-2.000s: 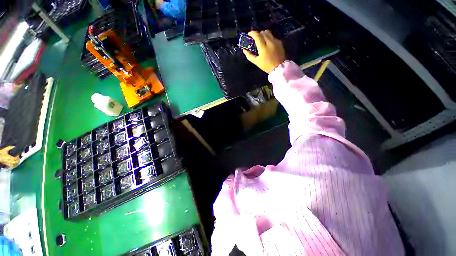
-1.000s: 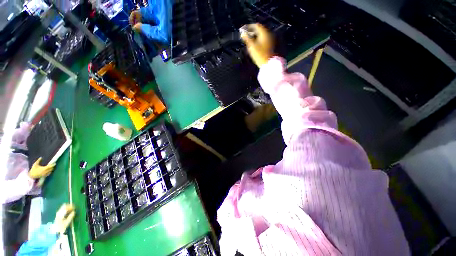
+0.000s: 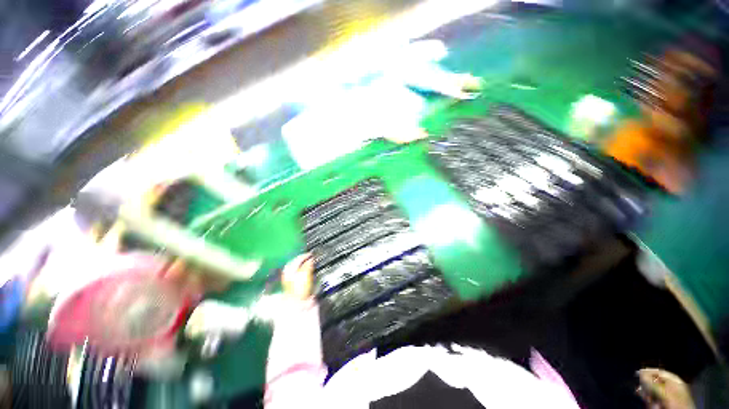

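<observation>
The frame is strongly blurred. My left hand (image 3: 299,277) is at the left edge of a black blister tray (image 3: 372,260) in front of my body; whether it grips the tray cannot be told. My right hand (image 3: 665,390) is at the bottom right, cut off by the edge, with its fingers drawn in; whether it holds anything is too blurred to tell. A second, filled black tray (image 3: 531,172) lies to the right of the first, with a strip of green bench (image 3: 472,254) between them.
A blurred orange fixture (image 3: 647,148) and a white bottle (image 3: 592,113) stand at the upper right. A pink-red fan (image 3: 120,307) is at the left. Another person's hand (image 3: 462,85) and white sleeve show across the bench. A dark gap lies below the second tray.
The view has swung left, bringing the near tray, the fan and my left hand into view. My right hand has come away from the far tray stack to the bottom right.
</observation>
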